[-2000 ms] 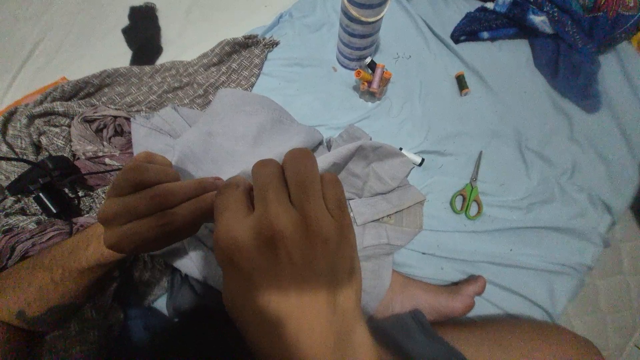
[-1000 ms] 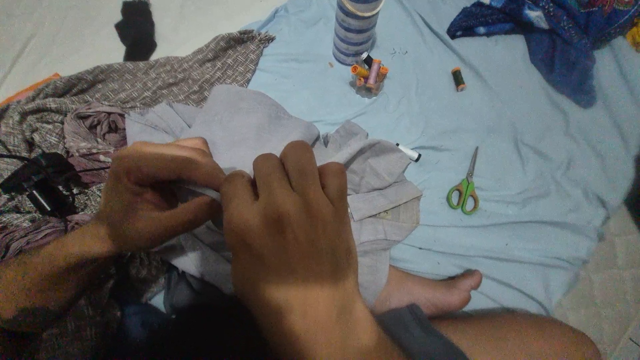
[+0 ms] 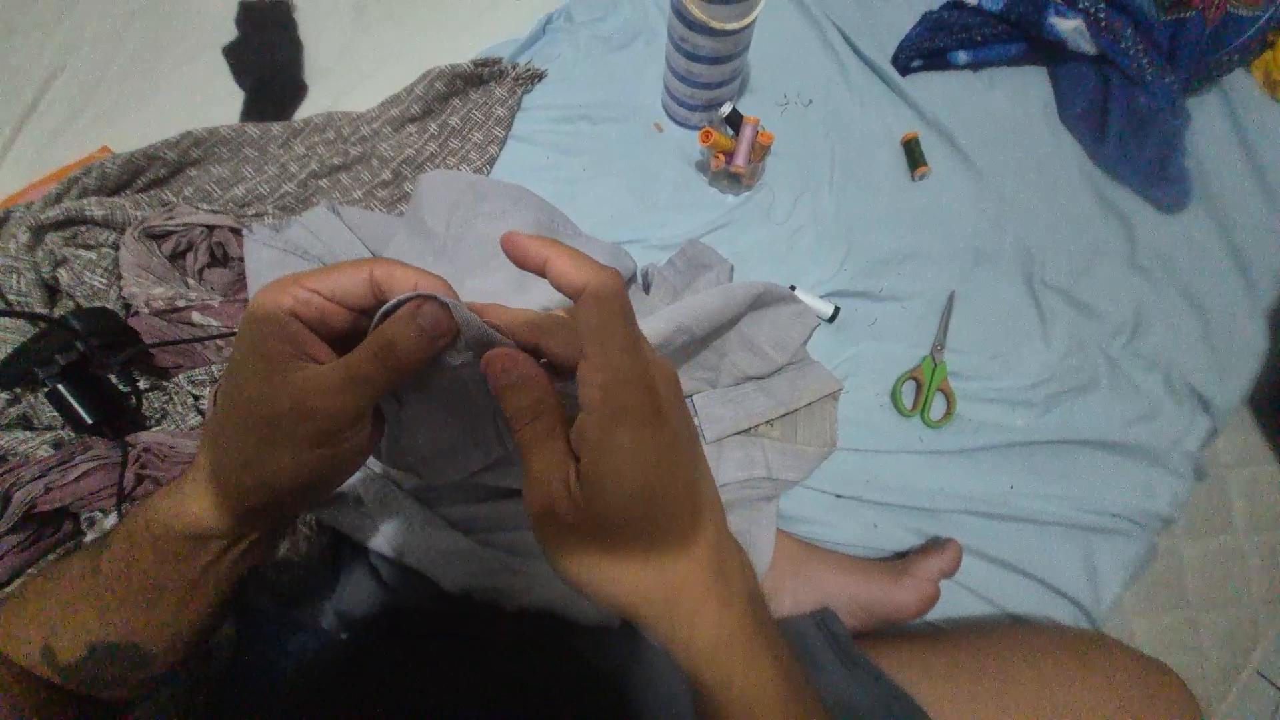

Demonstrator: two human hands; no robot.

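Observation:
A light grey cloth garment [image 3: 500, 220] lies bunched over my lap and the bed. My left hand [image 3: 320, 370] pinches a folded edge of it between thumb and fingers. Close beside it, my right hand [image 3: 610, 430] has its thumb and a finger at the same edge, with the index finger raised. Whether a needle is between the fingers cannot be seen. To the right of the garment lie green-handled scissors [image 3: 932, 375], blades pointing away from me. A white thread spool [image 3: 815, 304] with a black end touches or nearly touches the garment's right side.
Several thread spools [image 3: 742, 145] stand in a small clear holder beside a blue-striped cylinder [image 3: 708, 60]. A dark green spool [image 3: 914, 157] lies on the light blue sheet [image 3: 1010, 250]. Patterned scarves [image 3: 330, 160] and a black device with cables [image 3: 90, 385] are at left, blue cloth [image 3: 1120, 120] at upper right.
My right hand has turned and opened up, its index finger now lifted and its thumb showing. More of the folded edge shows between my hands.

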